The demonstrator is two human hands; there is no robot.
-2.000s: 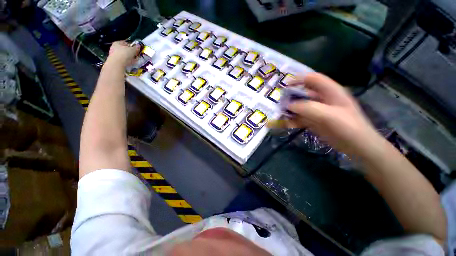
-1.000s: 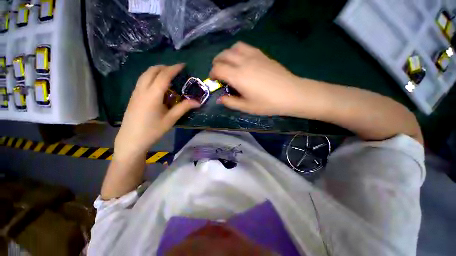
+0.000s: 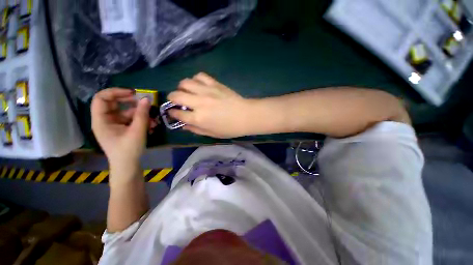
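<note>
My left hand (image 3: 122,116) holds a battery (image 3: 147,95) between thumb and fingers; its face is pale with a yellow edge along the top. My right hand (image 3: 207,106) grips a watch housing (image 3: 171,115) by its right side, just right of the battery. The housing is a rounded-square frame with a silver rim, tilted, low over the front of the green mat. A small dark part (image 3: 154,111) lies between the battery and the housing; I cannot tell what it is. My fingers hide part of the housing.
A full white tray (image 3: 54,129) of yellow-edged units stands at the left. Crumpled plastic bags (image 3: 181,33), one with a white label, lie at the back left. Another white tray (image 3: 376,44) with several units is at the back right. The green mat (image 3: 295,67) has a small dark bit at the back.
Both hands have moved left in view. The housing has passed from my left hand to my right, and the battery now shows in my left hand.
</note>
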